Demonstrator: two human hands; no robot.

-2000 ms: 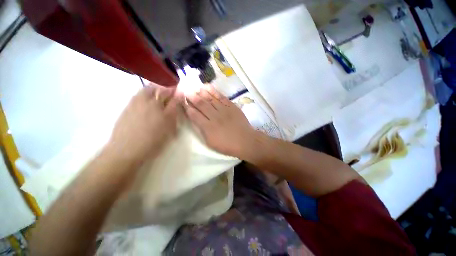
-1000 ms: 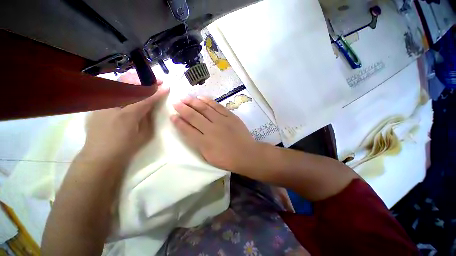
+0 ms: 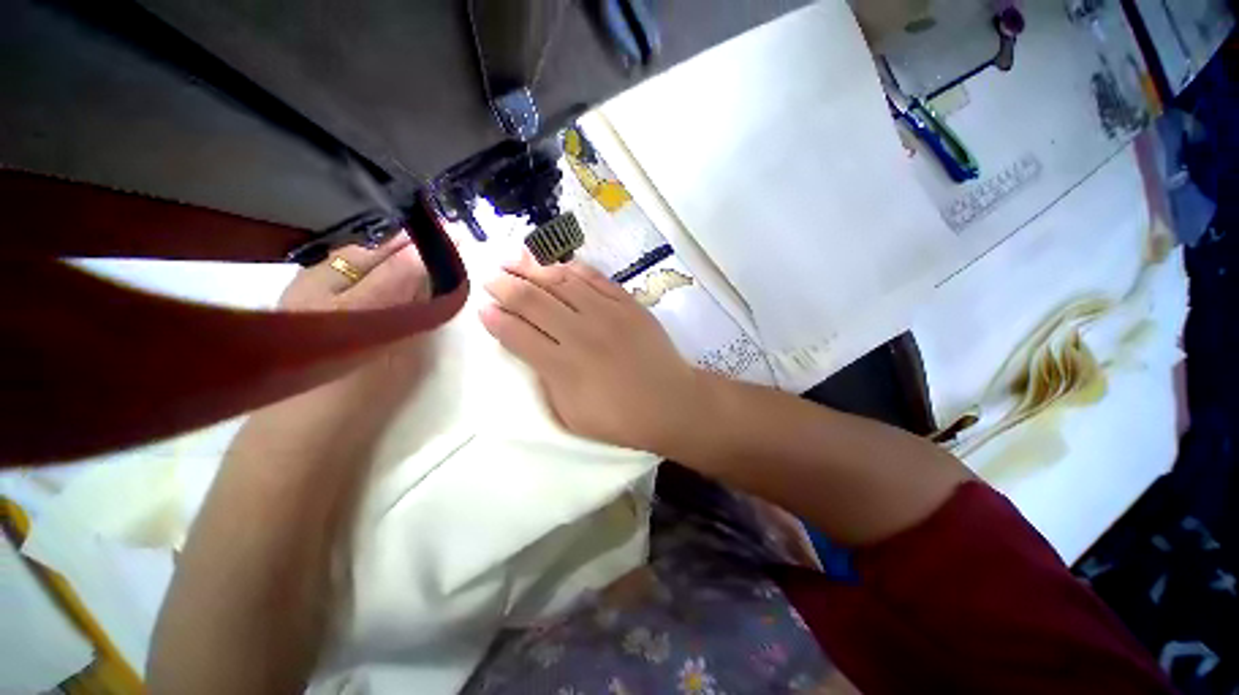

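Observation:
A cream garment piece (image 3: 476, 502) runs from the bright needle area down over the lap. My left hand (image 3: 360, 292) lies on the cloth left of the needle area, partly hidden behind the dark red machine part (image 3: 177, 353); a ring shows on one finger. My right hand (image 3: 584, 340) lies flat on the cloth, fingertips just below the ribbed knob (image 3: 554, 239). Both hands press on the cloth rather than grip it. The needle and presser foot are lost in glare and behind the machine.
A stack of cut pieces (image 3: 761, 177) lies right of the needle. Blue-green snips (image 3: 940, 143) and a thin dark metal arm (image 3: 981, 68) are beyond it. A gathered cream bundle (image 3: 1053, 367) lies far right. Yellow edging (image 3: 82, 618) shows at lower left.
The view has shifted, and the red machine part now covers more of the left side. My left hand has moved up and left, partly behind it. My right hand stays beside the knob.

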